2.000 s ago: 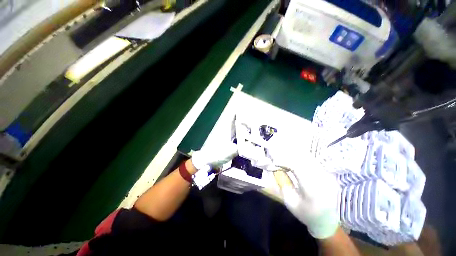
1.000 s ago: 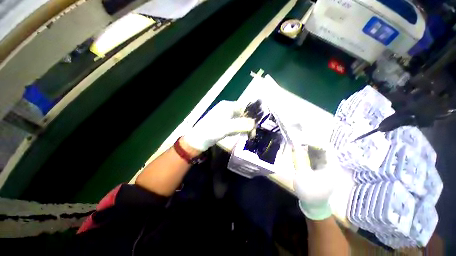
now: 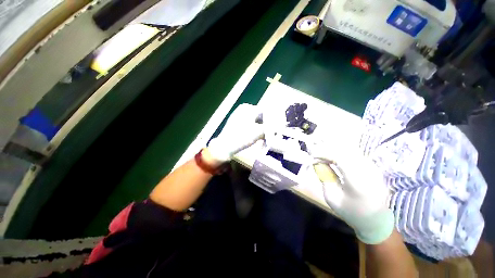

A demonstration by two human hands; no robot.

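Note:
A white socket housing [image 3: 274, 176] with a dark interior sits at the near edge of the white work board [image 3: 339, 122]. A white panel [image 3: 286, 143] lies above its opening; glare blurs its outline. My left hand [image 3: 236, 134], in a white glove, has its fingertips on the panel's left end. My right hand [image 3: 355, 198], gloved, has thumb and fingers closed at its right end. Some contact points are hidden. Dark modules [image 3: 297, 115] lie on the board just beyond the panel.
Tall stacks of white plates [image 3: 434, 201] stand at right. A power screwdriver [image 3: 426, 120] hangs over them, its tip pointing left. Behind are a white machine [image 3: 374, 24], tape roll [image 3: 308, 25] and red tag [image 3: 361, 63]. A recessed dark-green conveyor [image 3: 163, 103] runs at left.
The dark modules that my left hand held over the housing now lie farther back on the board. My left hand has moved off them, and my right hand has come lower, with the panel between both.

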